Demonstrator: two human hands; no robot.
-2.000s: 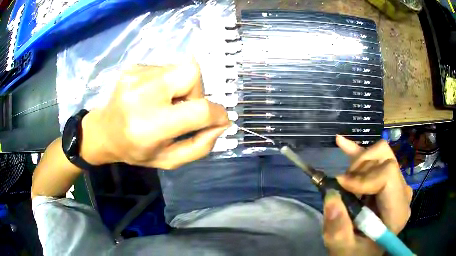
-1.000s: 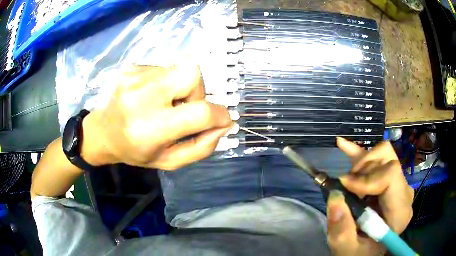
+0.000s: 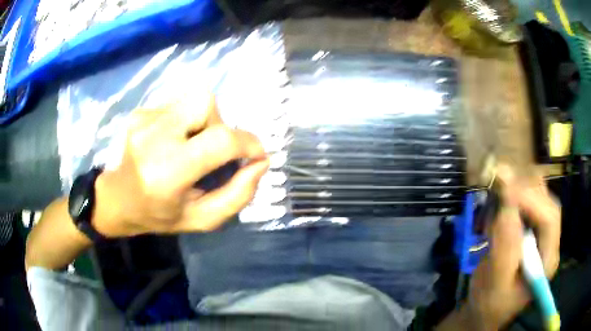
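My left hand (image 3: 175,171) is over the plastic bag (image 3: 110,97), its thumb and forefinger shut on a fine solder wire (image 3: 303,170) that reaches over the strip ends. My right hand (image 3: 518,213) holds the soldering iron (image 3: 533,265) at the right, off the strips; its tip is blurred. The black PCB strips (image 3: 382,180) lie side by side in the centre. Small white components (image 3: 275,194) line their left ends.
A blue parts tray (image 3: 116,39) with white pieces stands at the upper left. A yellowish can (image 3: 476,24) stands at the top right on the brown board (image 3: 496,110). A yellow sponge (image 3: 558,139) lies at the right.
My right hand has moved the iron right and up, away from the lowest strip. The whole view has shifted and blurred. My left hand still pinches the wire.
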